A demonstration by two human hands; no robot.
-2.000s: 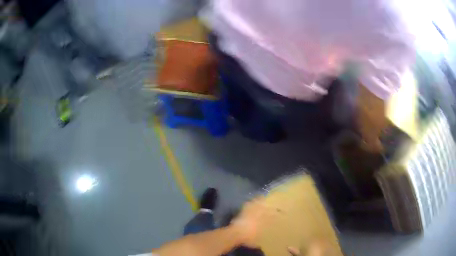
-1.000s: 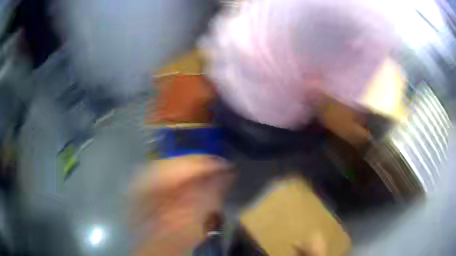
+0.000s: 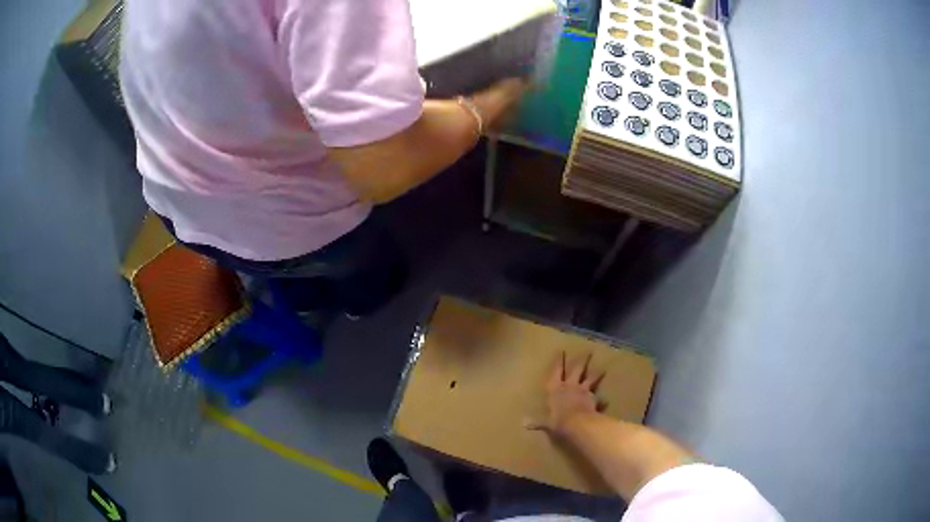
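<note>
A bundle with a tan cardboard cover sheet point(image 3: 489, 398) lies on the floor in front of me, low in the picture. The sheet has a small dark hole left of its middle. Shiny clear film shows along its left edge. My right hand point(image 3: 571, 398) lies palm down on the right part of the sheet, fingers spread, holding nothing. My left hand is out of the picture.
A person in a pink top point(image 3: 245, 133) stands at upper left by a green-topped bench point(image 3: 561, 97). A stack of round-pocket sheets point(image 3: 663, 102) sits at the bench edge. A blue stool point(image 3: 250, 357) with a brown cushion point(image 3: 187, 301) is at left. Another person's legs point(image 3: 51, 408) show at far left.
My left hand, on the sheet and then raised and blurred, has left the picture. My right hand now shows fully on the sheet. The view has turned and sharpened.
</note>
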